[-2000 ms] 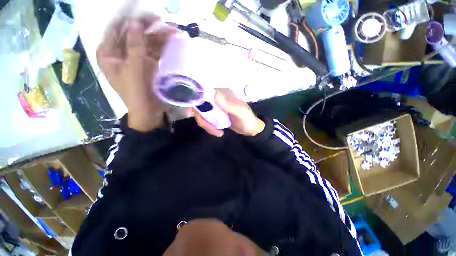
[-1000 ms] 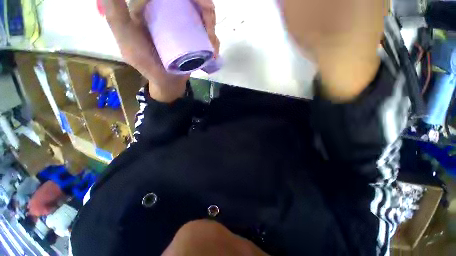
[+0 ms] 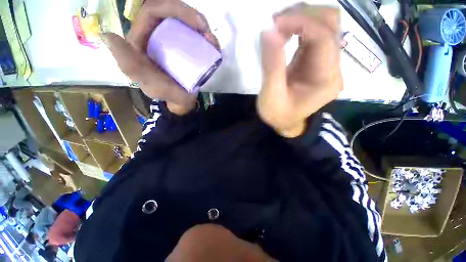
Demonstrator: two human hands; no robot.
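A light purple fan head housing (image 3: 179, 51) is in my left hand (image 3: 145, 74) above the white work mat (image 3: 237, 66). Its closed side wall faces up and its dark open end points down and to the right. The handle is hidden. My right hand (image 3: 304, 71) is raised over the mat to the right, apart from the housing. It is blurred, with the fingers curled towards the thumb. I cannot tell whether something small is between them.
A red-and-white item (image 3: 362, 52) and black tools (image 3: 388, 43) lie at right. A light-blue fan (image 3: 438, 71) is at far right. A cardboard box of silver parts (image 3: 416, 225) is lower right. Compartments with blue parts (image 3: 102, 115) are lower left. A red-and-yellow item (image 3: 87, 30) is upper left.
The view has shifted. My left hand has turned the housing, so its open end points more to the right. My right hand has moved in closer, with its fingers now curled.
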